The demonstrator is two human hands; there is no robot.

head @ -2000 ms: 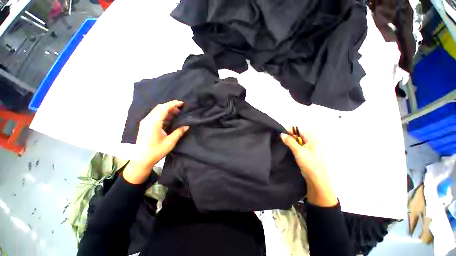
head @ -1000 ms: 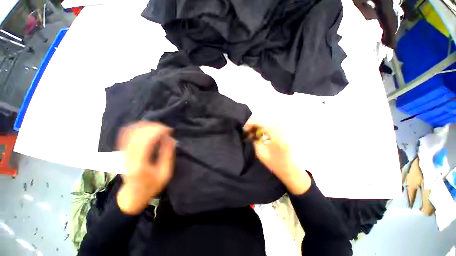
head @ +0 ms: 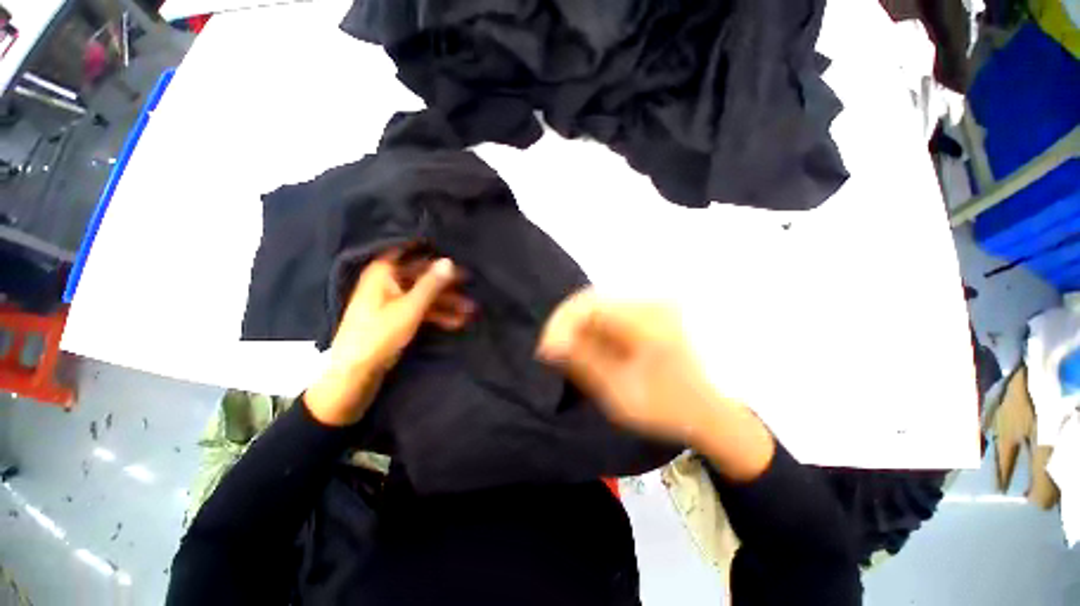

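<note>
A black garment (head: 474, 403) lies bunched on the white table in front of me and hangs over its near edge. My left hand (head: 403, 310) is at the garment's left part, with its fingers curled into a fold and the cloth around them. My right hand (head: 622, 361) is over the garment's right side, blurred, with its fingers curled. No tool can be made out in it in this frame, and I cannot tell whether it grips the cloth.
A large black garment pile (head: 616, 95) lies at the far side of the white table (head: 758, 320). Blue bins (head: 1030, 154) stand at the right and an orange-red stool (head: 36, 355) at the left. Pale green cloth (head: 231, 444) hangs at the lower left.
My left hand has moved into a fold of the garment. My right hand has moved left and inward over the cloth. The yellow tool seen earlier at my right fingers no longer shows.
</note>
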